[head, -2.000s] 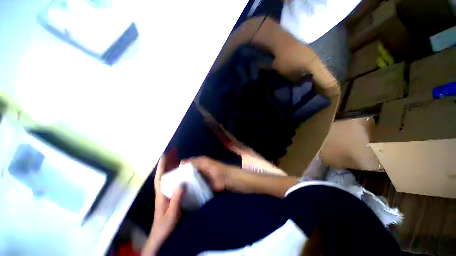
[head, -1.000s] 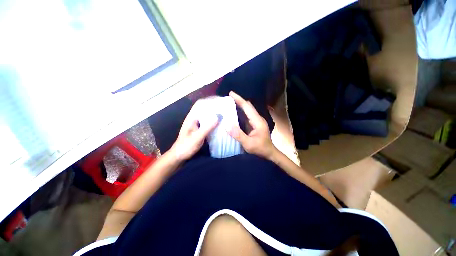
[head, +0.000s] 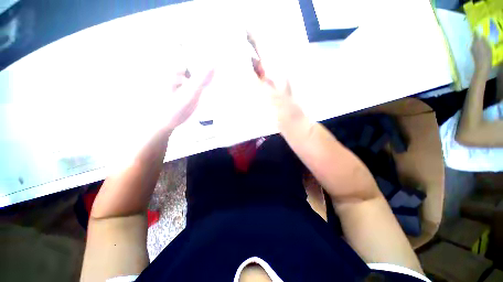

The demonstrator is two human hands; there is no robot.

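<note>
My left hand (head: 190,93) and my right hand (head: 270,77) reach out over the white table (head: 375,77), a short distance apart. Glare washes out the fingers and the space between them. Whether a white piece is between the hands or under them cannot be told. A small dark mark (head: 205,122) shows on the white area just nearer to me than my hands. To the right of my right hand, a dark L-shaped edge (head: 333,35) borders a white surface, likely a black box with a white top.
A large open carton (head: 433,165) with black box parts (head: 407,201) stands below the table at right. At far right, a neighbouring person's arm (head: 475,104) reaches to yellow packages (head: 488,25). A dark strip (head: 83,25) runs along the table's back left. Brown cartons (head: 455,264) are at lower right.
Both hands have moved from my lap up and forward over the table. The white stack held between them earlier can no longer be made out. The view has turned towards the table and neighbour.
</note>
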